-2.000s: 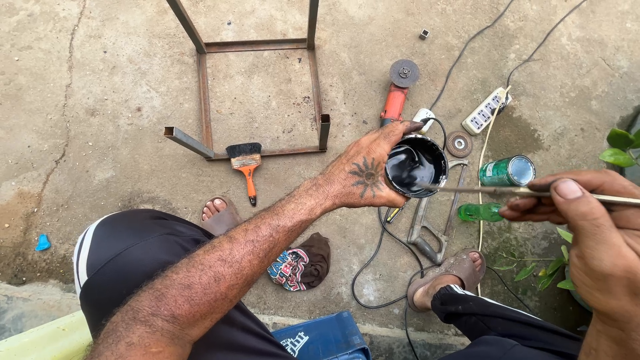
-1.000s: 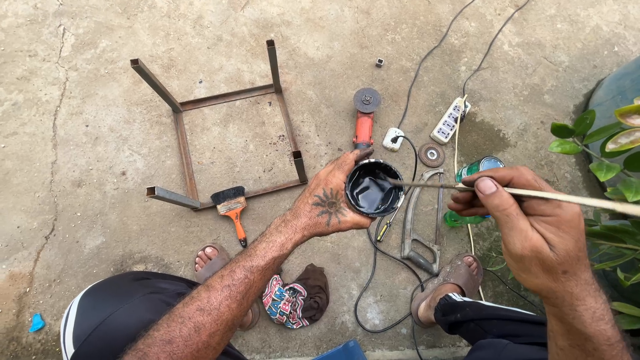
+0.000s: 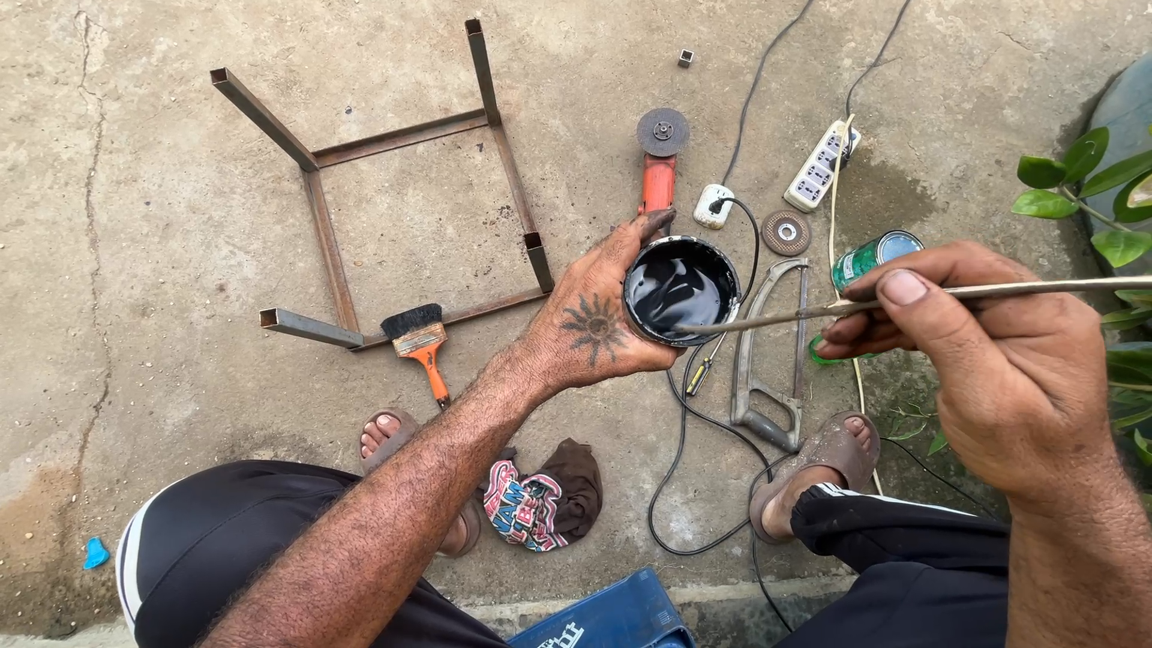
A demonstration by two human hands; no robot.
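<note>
My left hand grips an open can of black paint from its left side, the mouth facing up. A thin stick is pinched between the thumb and fingers of my right hand; its tip dips into the paint near the rim. Below and left of the can, a paintbrush with black bristles and an orange handle lies by a rusty square-tube metal frame, whose legs point up. An angle grinder lies just beyond the can, partly hidden by my left hand.
Right of the can lie a hacksaw, a grinding disc, a power strip and a green can. Cables loop near my right foot. A crumpled cloth lies between my feet, above a blue crate. Leaves reach in at right.
The view has shifted from two seconds ago, so more of the metal frame shows. Both hands keep their hold on the can and the stick.
</note>
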